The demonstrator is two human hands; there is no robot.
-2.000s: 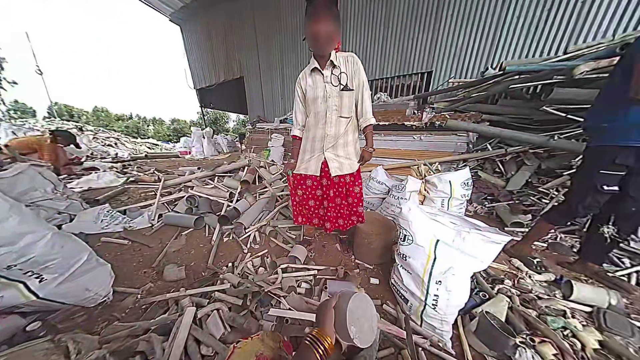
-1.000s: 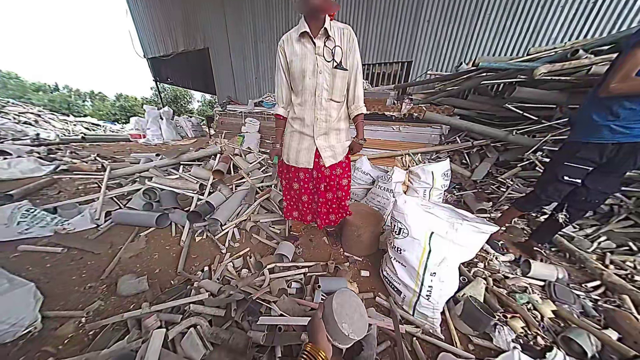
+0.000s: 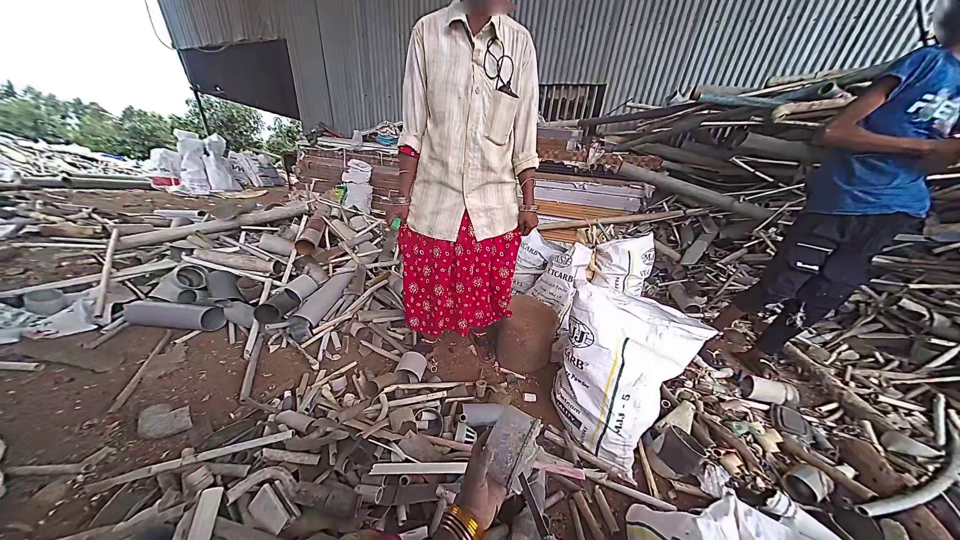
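My left hand [image 3: 482, 484], with gold-coloured bangles at the wrist, comes in at the bottom middle and grips a short, wide grey piece, apparently a plastic pipe cap or fitting [image 3: 514, 444]. The piece is tilted, its side towards the camera. Just below it a narrow dark strip [image 3: 534, 506] slants down; what it is cannot be told. Cut pipes and broken plastic pieces lie under and around the hand, among them a grey pipe section [image 3: 480, 413] behind it. My right hand is not in view.
A person in a striped shirt and red patterned skirt [image 3: 461, 277] stands ahead, beside a brown cylindrical block [image 3: 527, 334] and a full white sack [image 3: 622, 367]. Another person in blue [image 3: 862, 172] is at right, near a tall pipe heap [image 3: 720, 150]. Pipe offcuts [image 3: 176, 315] litter the left.
The grey piece has turned in my left hand: its round flat face showed before, its side shows now. The person in blue has a changed arm and body pose.
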